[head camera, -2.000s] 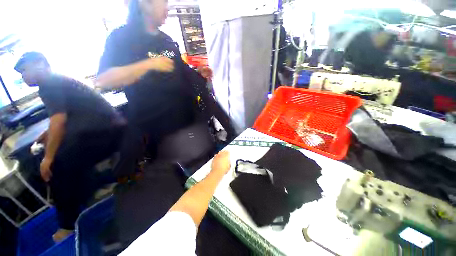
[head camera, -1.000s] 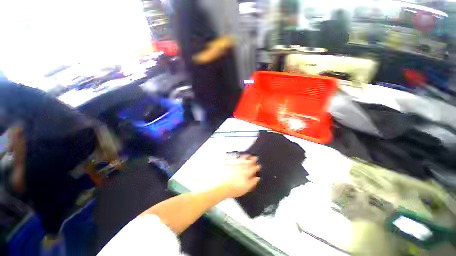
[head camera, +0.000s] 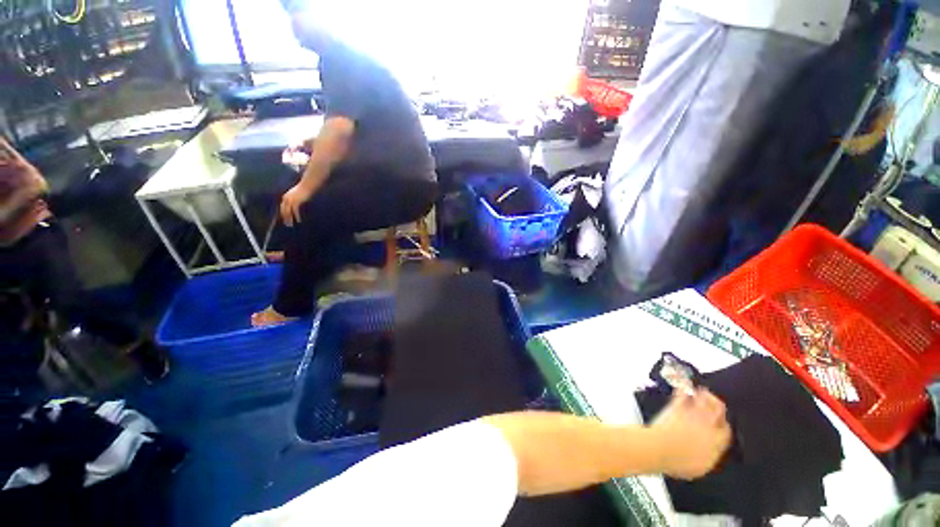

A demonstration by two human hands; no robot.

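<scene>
My left hand (head camera: pixel 697 430), bare below a white sleeve, reaches in from the bottom and lies with bent fingers on the left part of a pile of black cut pieces (head camera: pixel 785 437). A small pale, dark-edged thing (head camera: pixel 675 373) shows at its fingertips; whether the fingers grip it or cloth cannot be told. The pile lies on the white table with green patterned edging (head camera: pixel 593 383). My right hand is out of the picture.
A red basket (head camera: pixel 758 270) with small metallic items stands at the table's far side. A blue crate (head camera: pixel 314 383) beside the table has black cloth (head camera: pixel 445 345) over it. A person (head camera: pixel 376 134) sits beyond; another, partly seen, stands (head camera: pixel 814 134) behind the table.
The view has swung left and down. My left hand has moved from the table's left edge onto the black pile. The person beyond has gone from bending to sitting.
</scene>
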